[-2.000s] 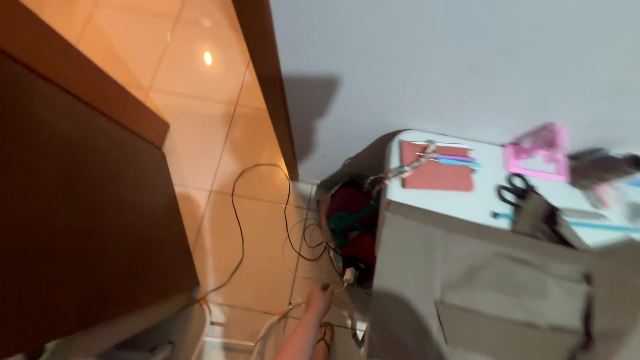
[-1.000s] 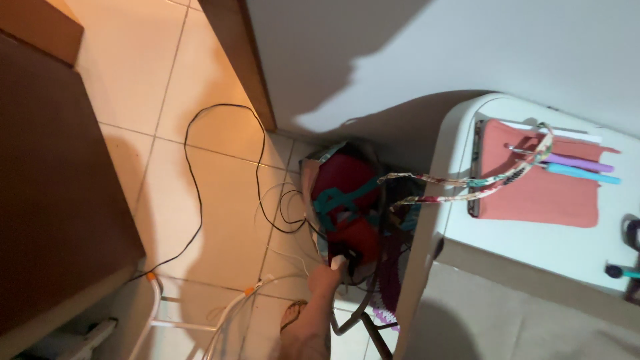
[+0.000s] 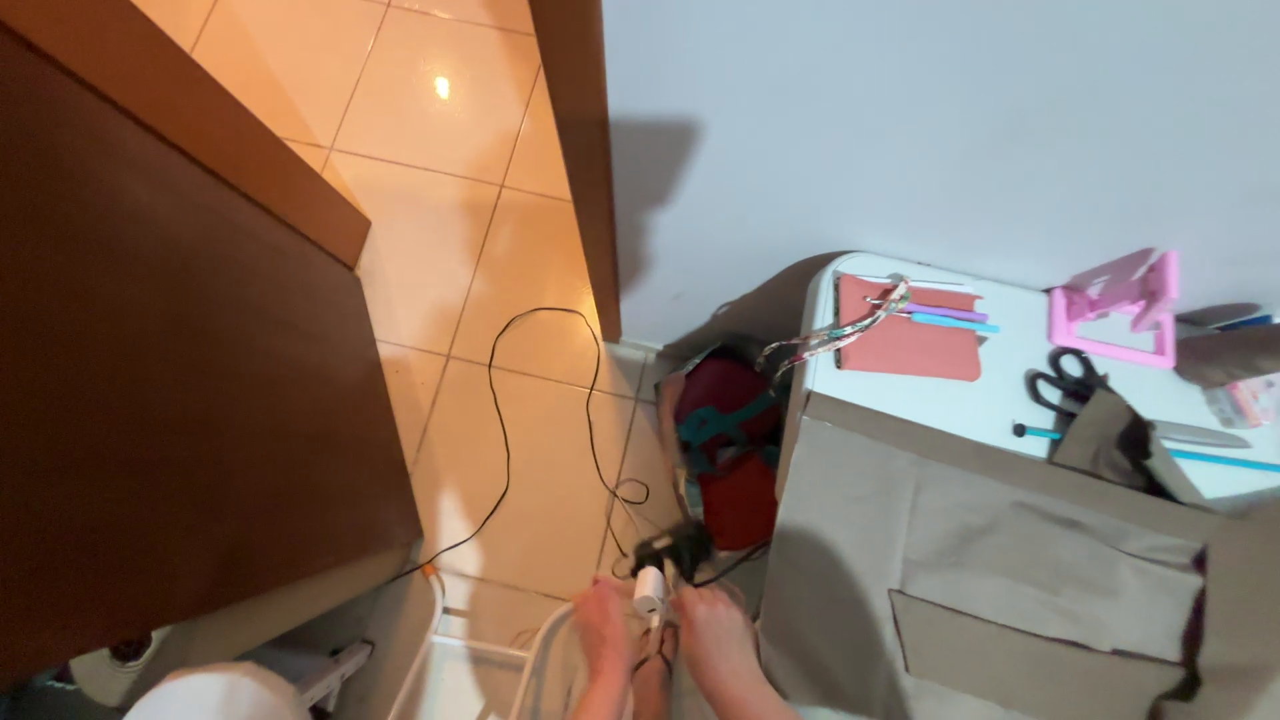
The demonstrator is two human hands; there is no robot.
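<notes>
Both hands are low in the head view, near the floor. My left hand (image 3: 604,622) is beside a white plug-in charger (image 3: 649,590), on its left side; the blurred fingers hide any hold. My right hand (image 3: 712,622) is just right of the charger, its fingertips at a black power strip or adapter (image 3: 672,550) whose exact kind is unclear. The charger sits against this black piece, with a white cable below it. A thin black cable (image 3: 508,440) loops over the tiles to the left. A dark red and teal bag (image 3: 725,440) stands just beyond the hands.
A white table (image 3: 1010,400) at right carries a salmon pouch (image 3: 905,350), crochet hooks, black scissors (image 3: 1068,385) and a pink stand (image 3: 1115,315). Grey-brown fabric (image 3: 960,540) hangs over its near edge. A brown wooden door (image 3: 200,350) is left; a white tubular frame (image 3: 480,648) stands below.
Two hands now show near the floor, where one was visible a second ago. The white charger and black piece are now between them. The view has shifted, showing more of the table.
</notes>
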